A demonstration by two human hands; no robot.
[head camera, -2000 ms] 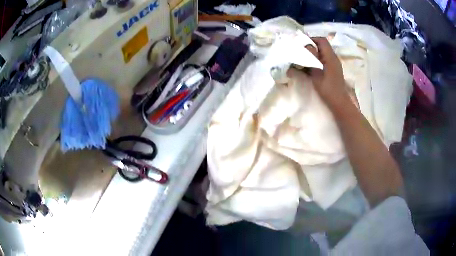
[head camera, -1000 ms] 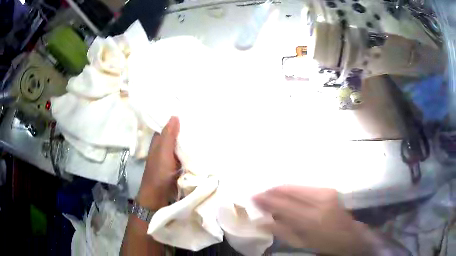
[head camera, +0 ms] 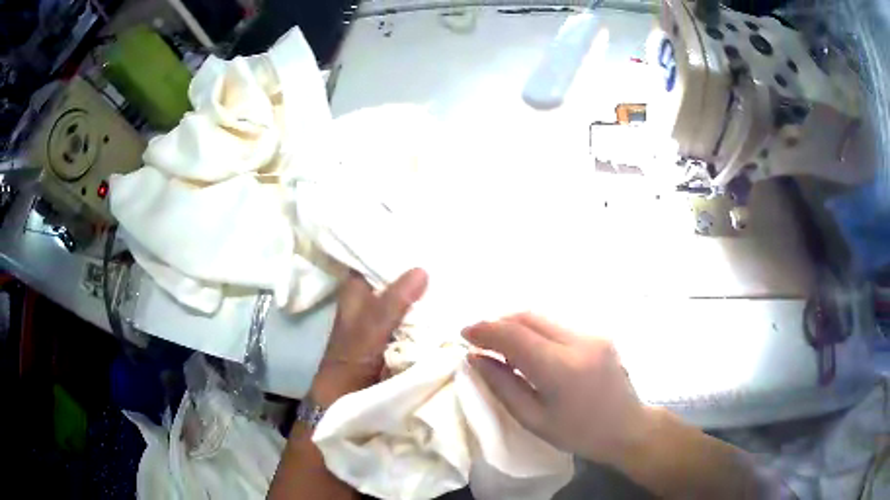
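A cream-white garment piece (head camera: 429, 430) hangs over the table's front edge, bunched between my hands. My left hand (head camera: 376, 327) grips its gathered upper part, thumb on top. My right hand (head camera: 556, 381) pinches its edge with thumb and fingers, just right of my left hand. More cream-white cloth (head camera: 224, 186) lies heaped on the table to the left; lamp glare hides where it meets the held piece. The sewing machine head (head camera: 707, 98) stands at the upper right, with the presser foot area (head camera: 698, 176) beneath it. No cloth can be made out under the needle.
The grey-blue lamp (head camera: 561, 73) is left of the machine head. Scissors (head camera: 828, 327) lie at the right. A beige machine end (head camera: 78, 146) with a dial and a green pad (head camera: 148, 76) are at the far left. White cloth (head camera: 200, 439) lies below the table at lower left.
The view has swung from the garment heap right of the machine to the table. Since the last earlier frame, my right hand has moved in beside my left and closed on the cloth edge.
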